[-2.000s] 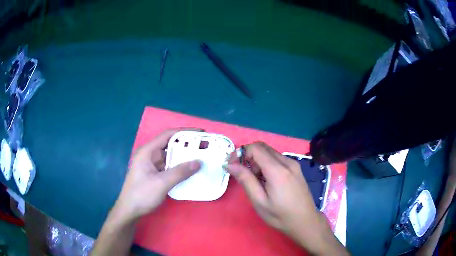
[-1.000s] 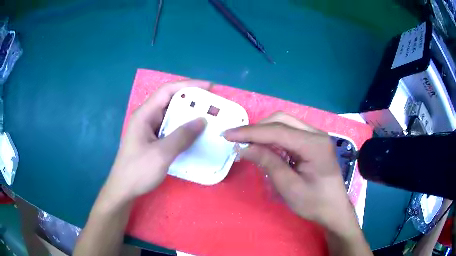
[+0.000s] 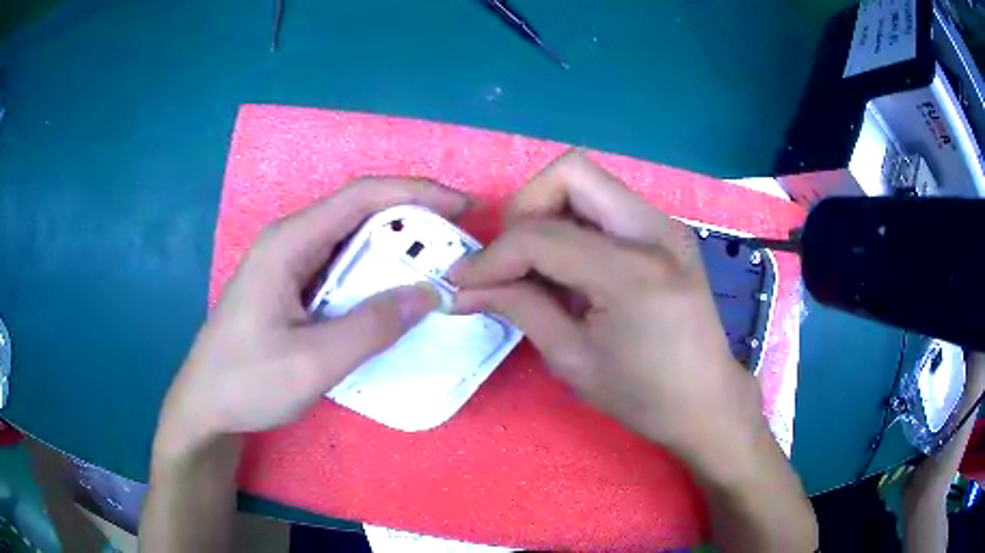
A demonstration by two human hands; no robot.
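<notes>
A white rear housing (image 3: 416, 373) with small cutouts near its upper edge is held tilted over the red-pink foam mat (image 3: 432, 486). My left hand (image 3: 292, 313) grips its left side, thumb on the inner face. My right hand (image 3: 605, 292) has its thumb and forefinger pinched together at the housing's upper right part, by the cutouts. What lies between those fingertips is hidden. A front panel assembly (image 3: 737, 297), dark inside with a white rim, lies on the mat's right side, partly behind my right hand.
The electric screwdriver (image 3: 896, 259) hangs large at the right. Behind it stands the screw feeder (image 3: 929, 130). Tweezers (image 3: 524, 30) and a thin rod (image 3: 278, 24) lie beyond the mat. A bagged white part (image 3: 938, 383) lies at right, near another person's arm (image 3: 927, 508).
The view has shifted, with the mat and feeder showing nearer. The housing has turned and tilted in my left hand. My right fingertips have moved from its right edge to near the cutouts.
</notes>
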